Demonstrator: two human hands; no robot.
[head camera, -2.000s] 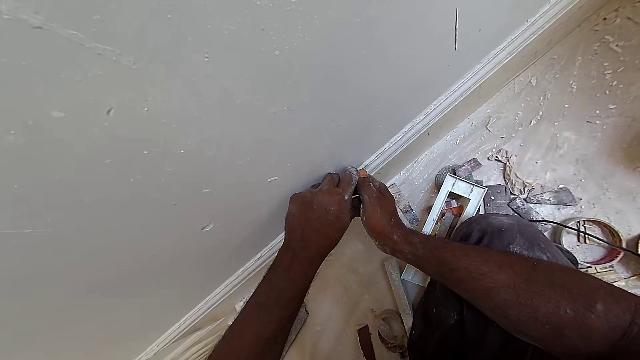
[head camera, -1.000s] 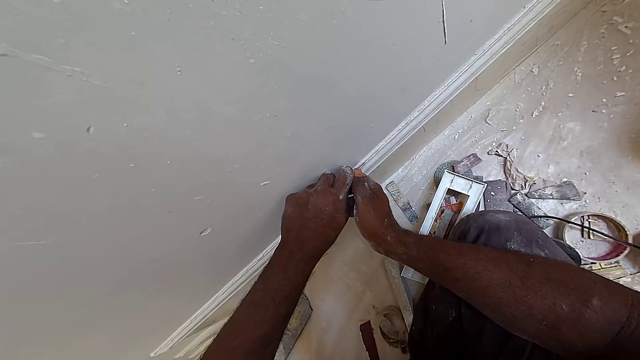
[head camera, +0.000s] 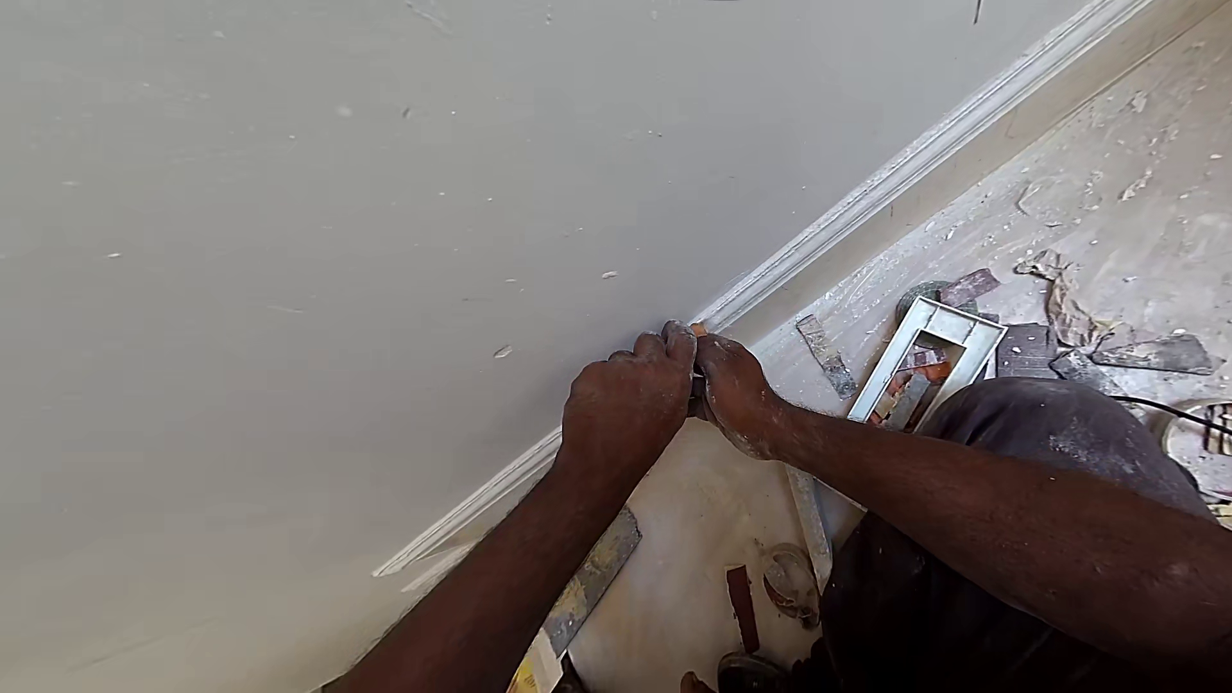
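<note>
Both hands meet at the white baseboard moulding (head camera: 895, 183) along the foot of the grey wall (head camera: 385, 241). My left hand (head camera: 630, 399) has its fingers curled, with the fingertips against the top of the moulding. Close beside it on the right, my right hand (head camera: 741, 390) is curled too, its thumb side facing the left hand. Between the hands shows part of a small dark object (head camera: 697, 397), with a bit of orange (head camera: 698, 330) at the fingertips. What it is, and which hand grips it, is mostly hidden.
Right of the hands, a white rectangular frame (head camera: 881, 371) lies on the dusty floor (head camera: 1088, 221) among sandpaper pieces (head camera: 1025, 351), crumpled scrap (head camera: 1064, 298) and a dark cable (head camera: 1169, 409). Below are a stained flat board (head camera: 597, 577), a reddish-brown strip (head camera: 742, 606) and my knee (head camera: 1059, 423).
Both hands stay together at the moulding, with little plain change in their pose. The view has shifted slightly.
</note>
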